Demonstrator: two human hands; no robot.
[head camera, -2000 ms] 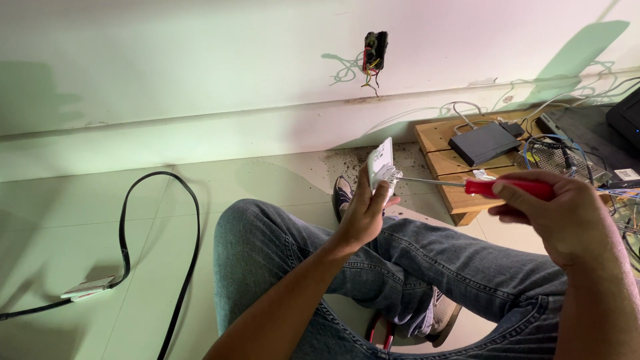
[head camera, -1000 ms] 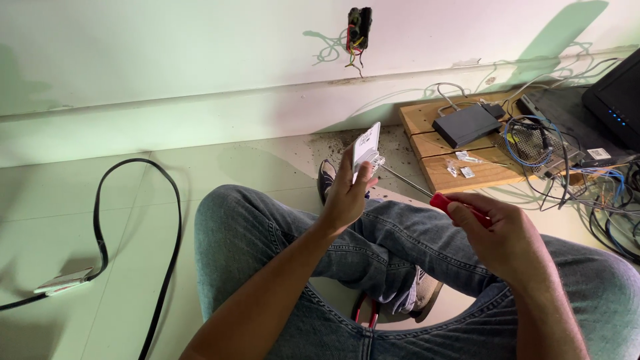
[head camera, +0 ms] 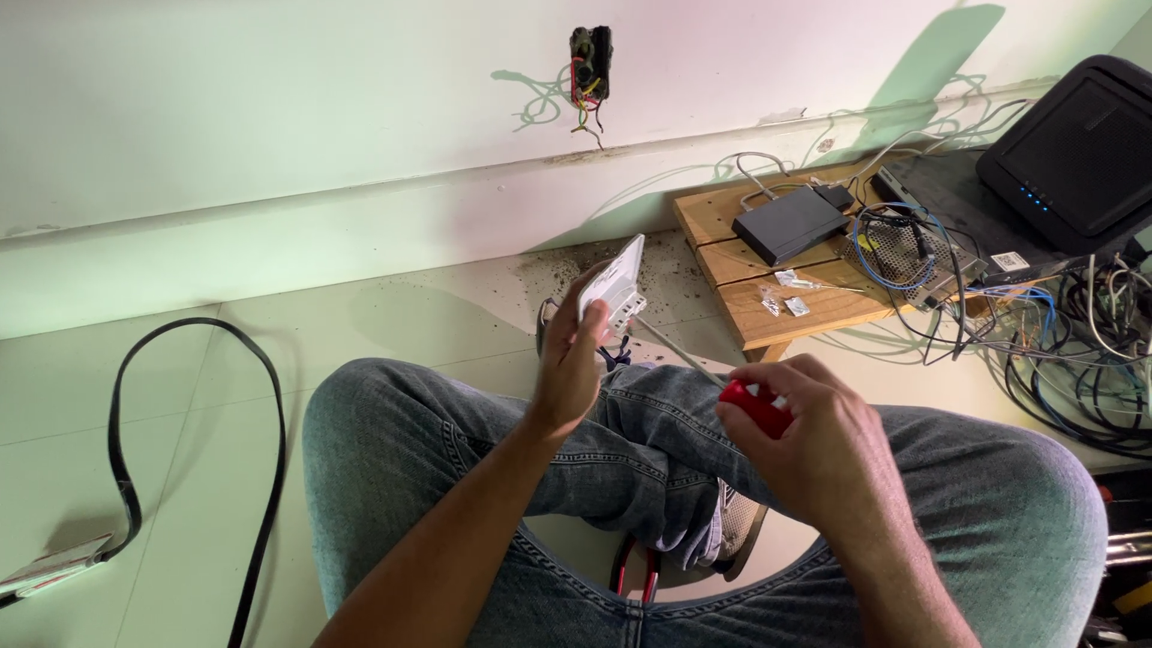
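My left hand (head camera: 573, 351) holds a white wall socket faceplate (head camera: 616, 284) on edge above my crossed legs. My right hand (head camera: 801, 432) is closed around the red handle of a screwdriver (head camera: 686, 355). Its long metal shaft points up and left, and the tip is at or close to the terminals on the back of the faceplate; contact cannot be made out. In the wall ahead, an open electrical box (head camera: 590, 67) has red, yellow and dark wires hanging from it.
A low wooden table (head camera: 751, 310) at right bears a dark box (head camera: 792, 223), a metal power supply (head camera: 918, 261), small packets and a black router (head camera: 1071, 153). Tangled cables hang beside it. A black cable (head camera: 281, 432) loops over the floor at left. Red-handled pliers (head camera: 635, 571) lie between my legs.
My right hand has shifted so the screwdriver slants more steeply up to the faceplate than two seconds ago. My left hand still holds the faceplate. The view has turned somewhat.
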